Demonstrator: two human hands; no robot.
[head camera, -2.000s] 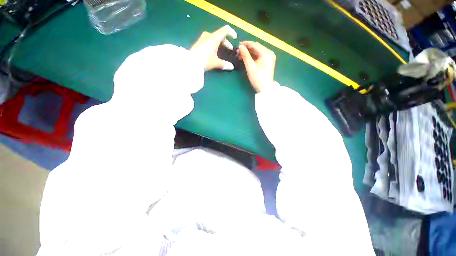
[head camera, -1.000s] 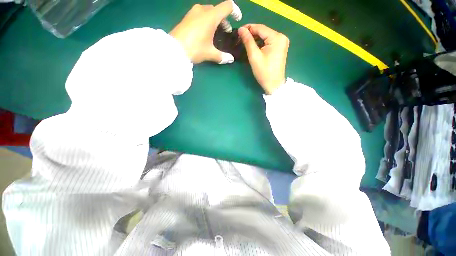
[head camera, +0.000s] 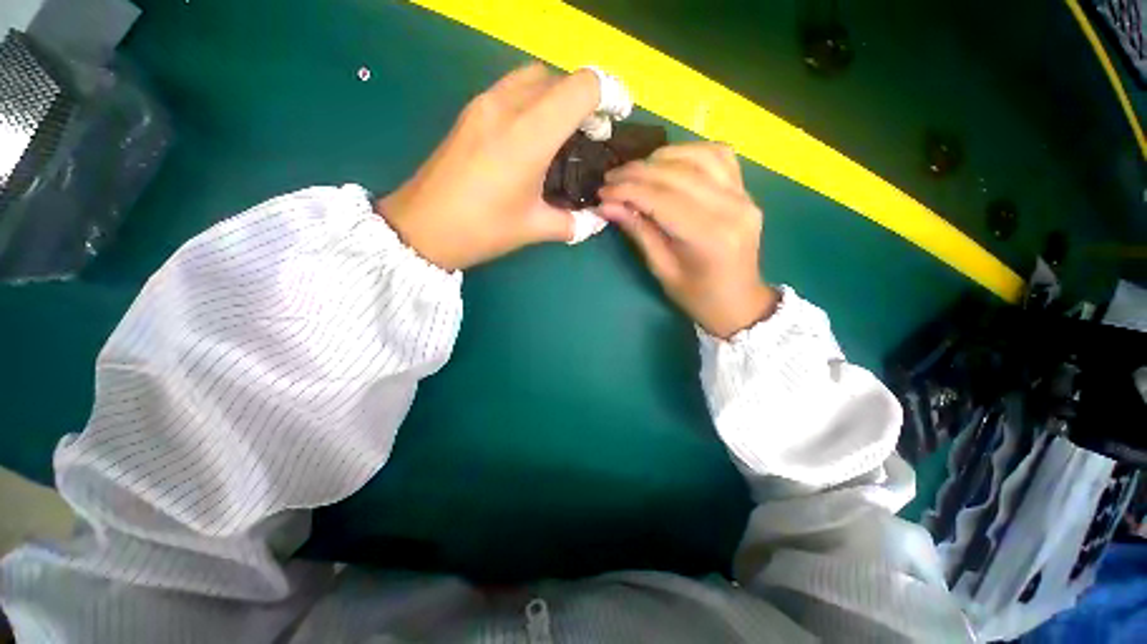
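Observation:
My left hand (head camera: 503, 164), with white finger cots on its tips, holds a round black part (head camera: 576, 174) between thumb and fingers, just above the green bench mat. My right hand (head camera: 698, 220) is bare and its fingertips touch the right side of the black part. A flat black block (head camera: 638, 141) shows just behind the part, above my right fingers; its outline is partly hidden. Whether my right fingertips pinch anything small cannot be seen.
The yellow edge (head camera: 755, 126) runs beyond my hands, with black discs (head camera: 941, 151) on the conveyor belt. A clear plastic bag (head camera: 94, 189) lies left. A pale speck (head camera: 365, 74) lies on the mat. Dark equipment (head camera: 994, 365) and stacked tray sheets (head camera: 1038, 516) stand right.
The view has shifted, so both hands and the bag appear lower. My right hand has turned over the part, its fingers more closed. A black block shows behind the part.

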